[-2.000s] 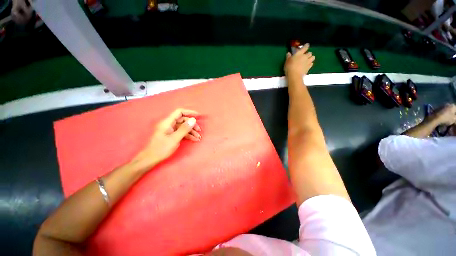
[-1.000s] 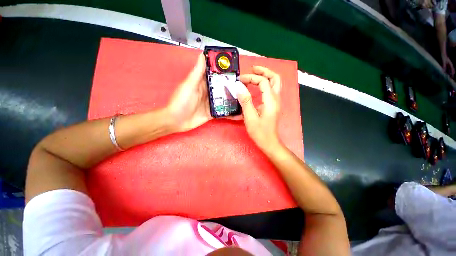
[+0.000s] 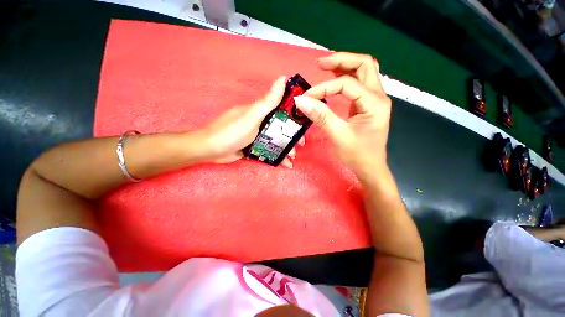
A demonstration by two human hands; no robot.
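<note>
An open phone unit (image 3: 277,134) with a black frame, a green and silver circuit board and a red end is held tilted over the salmon-red work mat (image 3: 235,223). My left hand (image 3: 238,131) grips the unit from its left side and below, with some fingertips showing past its right edge. My right hand (image 3: 356,111) is above the red end, its thumb and forefinger brought together there. The fingers hide the round part; whether they pinch a small part I cannot tell.
The white edge (image 3: 421,101) and green conveyor (image 3: 384,43) run behind the mat, with a pale metal post (image 3: 219,11) at the top. Two black units lie on the conveyor at right. Several waiting units (image 3: 522,167) are clustered on the bench. A neighbour's sleeve (image 3: 526,254) is at lower right.
The unit has gone from my right hand at the conveyor to my left hand over the mat, then tilted clockwise. My right thumb and forefinger have moved from the circuit board to the red end.
</note>
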